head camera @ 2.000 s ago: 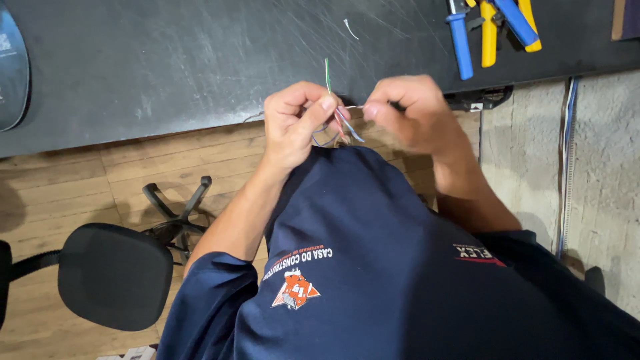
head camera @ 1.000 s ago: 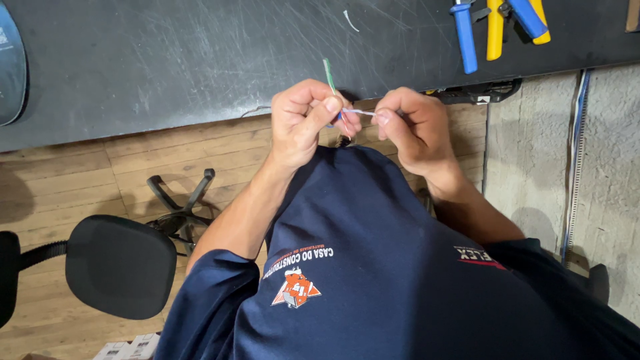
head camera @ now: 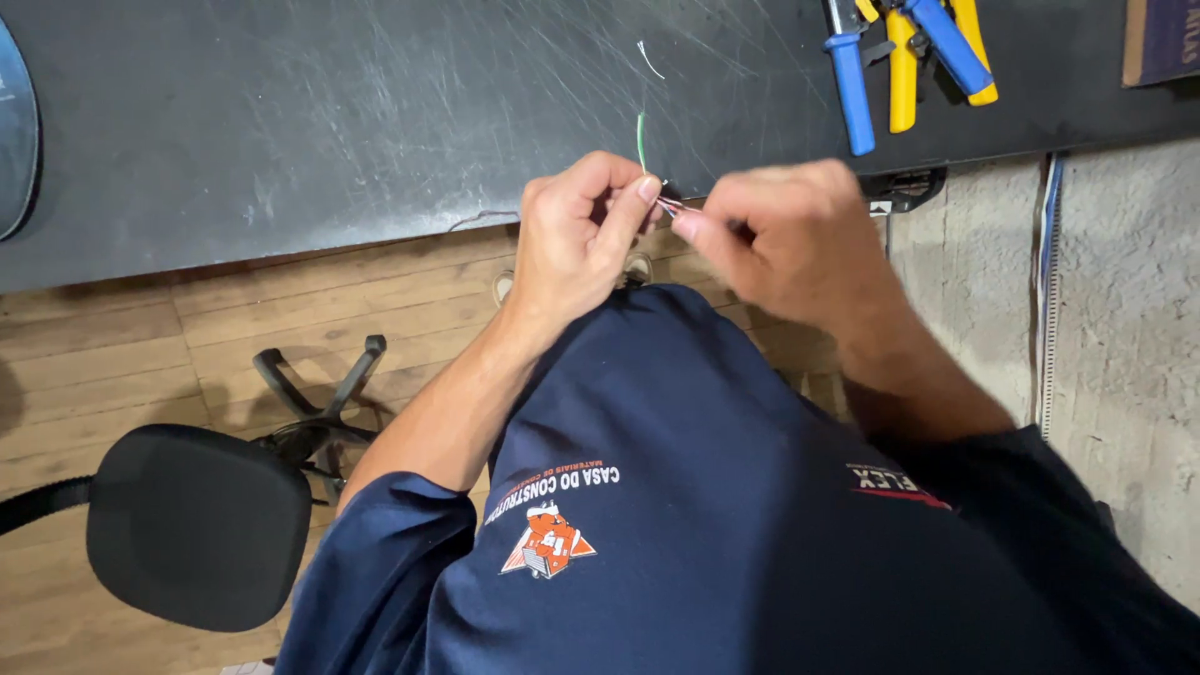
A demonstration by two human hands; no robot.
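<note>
Between the thumb and fingers of my left hand [head camera: 586, 234] are thin insulated wires, pinched near the table's front edge. One green wire [head camera: 641, 141] sticks up past the thumb, over the black tabletop. Other thin wires [head camera: 670, 205], whitish and reddish, run from the left fingertips to my right hand [head camera: 787, 239], whose thumb and forefinger close on their ends. The right hand is slightly blurred. A short white thread-like piece [head camera: 649, 60] lies on the table above the green wire.
Blue-handled [head camera: 850, 94] and yellow-handled [head camera: 902, 75] hand tools lie at the back right of the black table [head camera: 375, 112]. A dark box [head camera: 1162, 42] is at the right corner, a round-edged blue object [head camera: 14, 122] at the far left. A black chair [head camera: 199, 527] stands below left.
My right hand has drawn out from the left one along a pale strand, then come back close to it, now turned knuckles up. My left hand keeps its pinch on the wires.
</note>
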